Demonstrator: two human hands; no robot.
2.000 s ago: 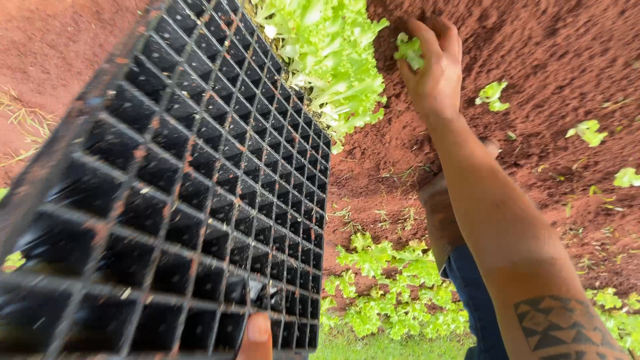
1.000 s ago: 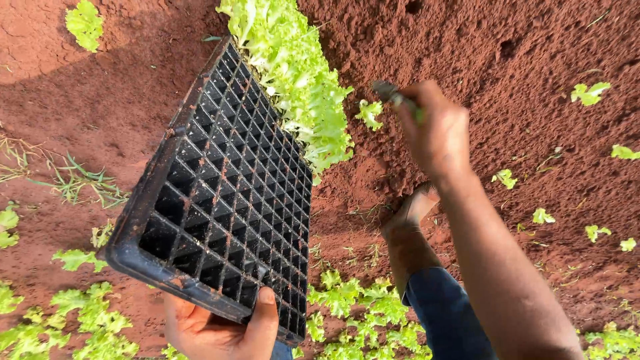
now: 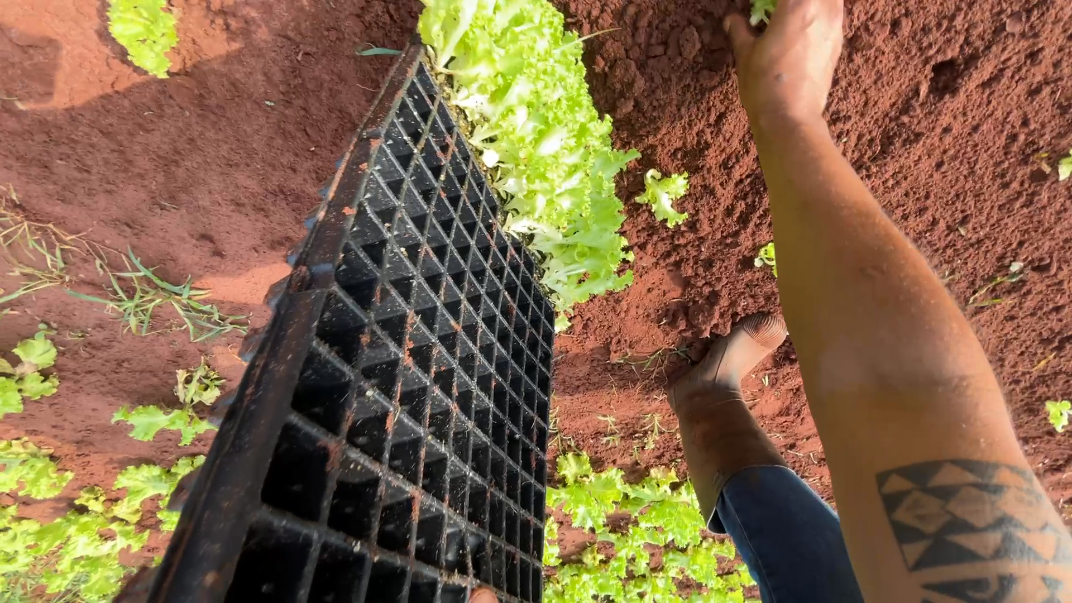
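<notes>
A black plastic seedling tray (image 3: 314,285) tilts across the left and middle of the view, its near cells bare. Along its far edge stand dense pale-green lettuce seedlings (image 3: 544,142). Of my left hand (image 3: 483,595) only a fingertip shows at the tray's bottom rim; it holds the tray, the rest hidden beneath. My right hand (image 3: 787,59) is down at the soil at the top edge, its fingers around a small lettuce seedling (image 3: 762,10) that the frame partly cuts off. A lone lettuce seedling (image 3: 663,197) stands in the soil between the tray and my right forearm.
Loose red soil (image 3: 946,167) lies to the right. My booted foot (image 3: 729,360) is planted below my right forearm. Larger lettuce plants (image 3: 636,528) grow along the bottom and at the lower left (image 3: 92,519). Grass tufts (image 3: 159,293) lie left of the tray.
My right hand has moved up and away to the soil at the top edge. One second ago it was over the soil near the foot, holding a dark elongated thing with some green.
</notes>
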